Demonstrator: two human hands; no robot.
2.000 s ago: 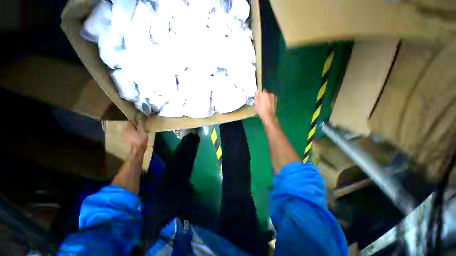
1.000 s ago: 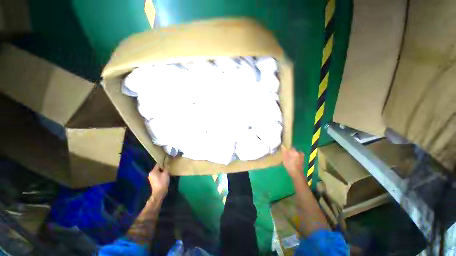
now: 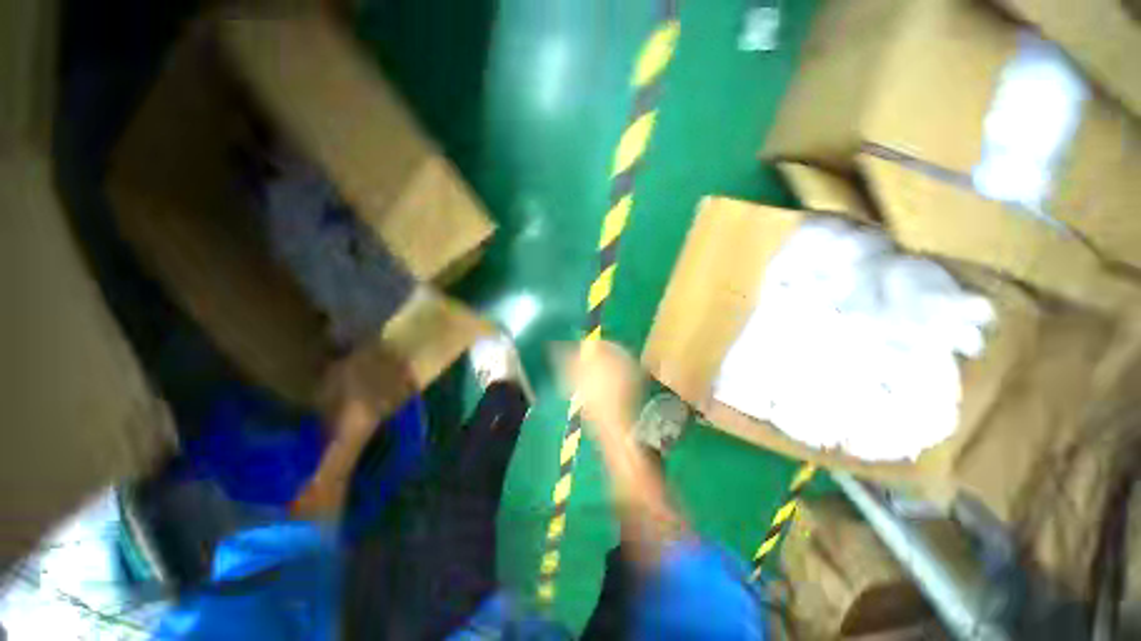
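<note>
A brown cardboard carton (image 3: 682, 301) heaped with small white pieces (image 3: 851, 351) stands at the right, tilted in view. Another open brown carton (image 3: 207, 251) is at the left, with dim grey contents inside. My left hand (image 3: 363, 386) is blurred at the near edge of the left carton, overlapping it; its grip is unclear. My right hand (image 3: 603, 379) is blurred over the green floor between the cartons. It holds nothing visible, and its thumb looks apart from the fingers.
Yellow-black tape (image 3: 604, 269) runs along the green floor between the cartons. More brown cartons (image 3: 926, 100) are at the upper right, one with a white patch. A metal bar (image 3: 907, 557) is at the lower right. A blue item (image 3: 244, 451) is below the left carton. My feet are below.
The white-filled carton was held in both hands; it now stands at the right, out of my hands. The view has turned, my right hand is free, and my left hand is at another carton.
</note>
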